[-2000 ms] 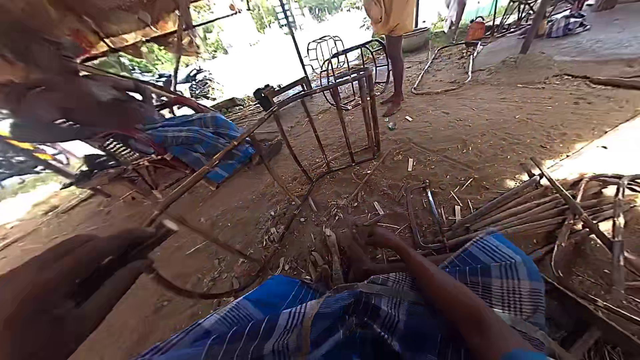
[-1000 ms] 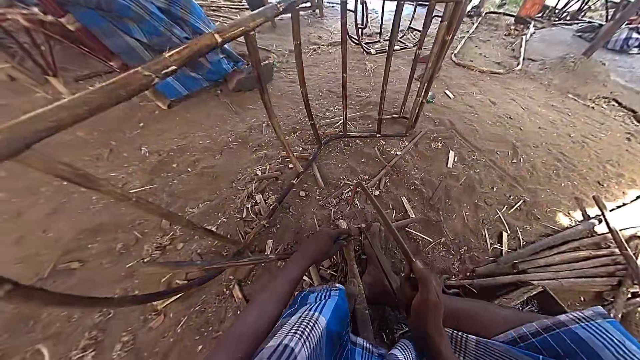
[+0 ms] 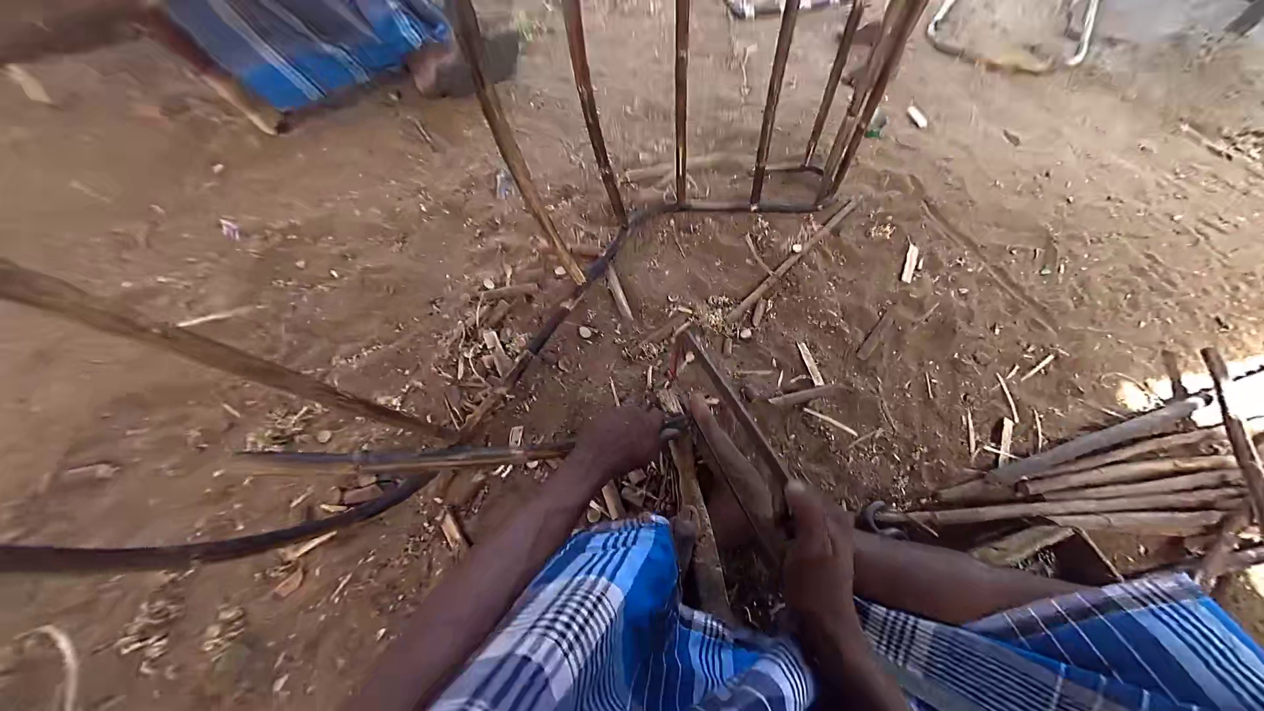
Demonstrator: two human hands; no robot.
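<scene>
My left hand (image 3: pixel 627 437) is closed on a thin cane pole (image 3: pixel 415 457), whose long end points left, low over the ground. In my right hand (image 3: pixel 818 538) is the lower end of a long, narrow tool (image 3: pixel 736 400), perhaps a saw; it slants up and to the left, past the end of the cane. A flat wooden piece (image 3: pixel 696 513) lies between my legs, under the hands. Just beyond stands a curved cane frame (image 3: pixel 681 206) with upright canes, its dark bottom rail curving round to the left.
Sticks lie bundled (image 3: pixel 1136 484) at the right. Wood offcuts and chips (image 3: pixel 494 346) litter the earth around my feet. Part of another person in a blue checked cloth (image 3: pixel 326 49) shows at the upper left. A bent pale frame (image 3: pixel 987 59) lies at the upper right.
The view has tipped down to my lap. My left hand, raised at the left two seconds ago, is now low in the middle with the cane. My right hand now holds the long tool.
</scene>
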